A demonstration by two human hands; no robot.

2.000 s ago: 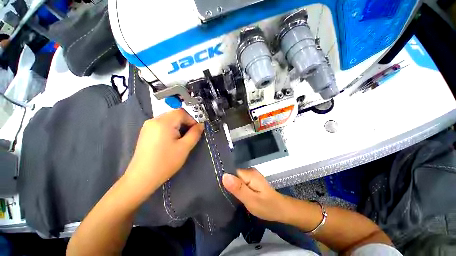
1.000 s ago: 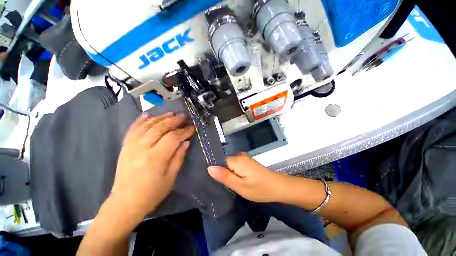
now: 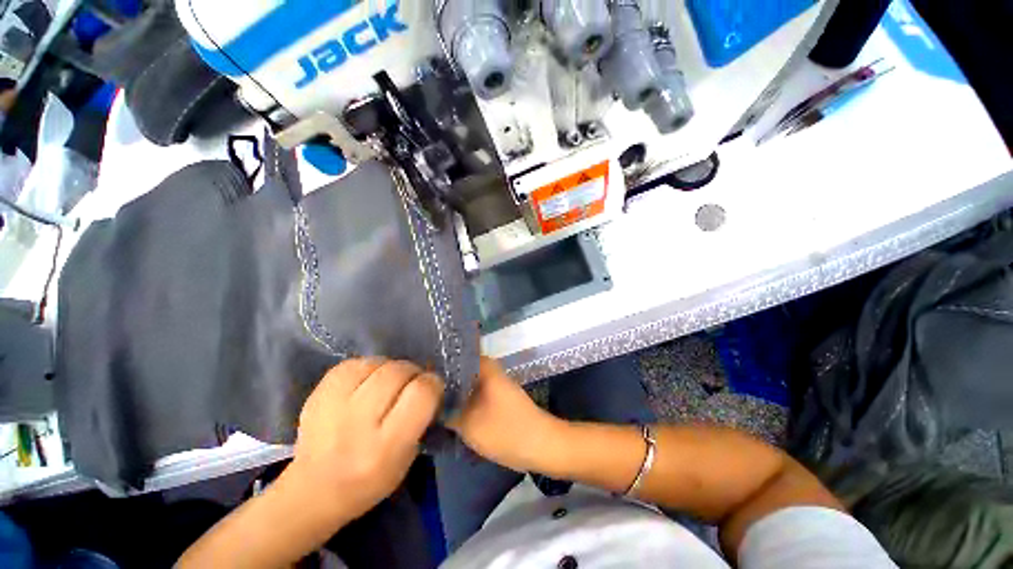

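A dark grey garment panel [image 3: 372, 261] with yellow and whitish stitch lines runs from the presser foot area [image 3: 428, 156] of the overlock machine [image 3: 250, 50] toward me. My left hand [image 3: 372, 428] is closed on the panel's near edge, fingers curled, its fingertips partly hidden. My right hand [image 3: 494, 417] holds the same edge beside it, its fingertips hidden behind the cloth. The two hands nearly touch. A stack of plain dark grey cut panels [image 3: 139, 300] lies left of the panel being sewn.
The inset plate [image 3: 544, 283] and an orange-and-white warning label [image 3: 572, 198] are right of the panel. Thin tools [image 3: 822, 106] lie on the white table [image 3: 766, 222] at right. Crumpled grey cloth lies behind left [image 3: 183, 95] and low right [image 3: 933, 333].
My left hand has moved from beside the presser foot down to the near edge, close to my right hand. The panel now lies more spread out, with a curved stitch line showing. The view has shifted.
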